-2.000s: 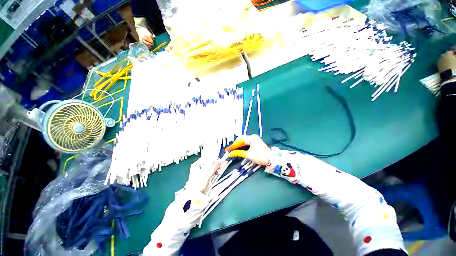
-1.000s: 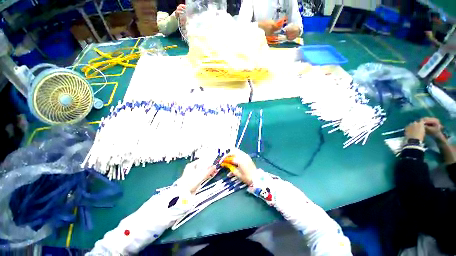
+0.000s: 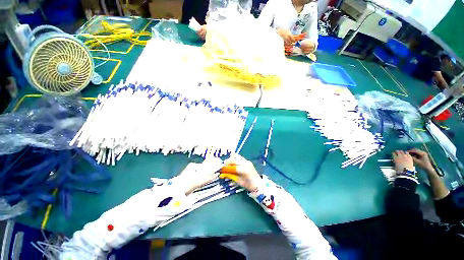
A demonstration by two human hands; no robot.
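My left hand [image 3: 201,173] and my right hand [image 3: 240,172] meet above a small loose fan of white sticks with dark-blue bands [image 3: 196,199] near the bench's front edge. Orange-yellow covers are on my right fingertips. The fingertips are closed together around a stick end, which is small and mostly hidden. A dark-blue strip [image 3: 305,181] curls on the green surface right of my hands. Two separate banded sticks [image 3: 269,142] lie just beyond my hands.
A dense row of banded sticks [image 3: 163,124] lies at left, a fanned stick pile [image 3: 343,127] at right. Blue strips [image 3: 51,170] in clear plastic and a fan [image 3: 62,68] are at left. A blue tray [image 3: 333,74] is at back. Another person's hands [image 3: 409,160] work at right.
The camera view has turned and shifted, bringing more of the people at the back and right into view. My hands remain together over the small fan of sticks.
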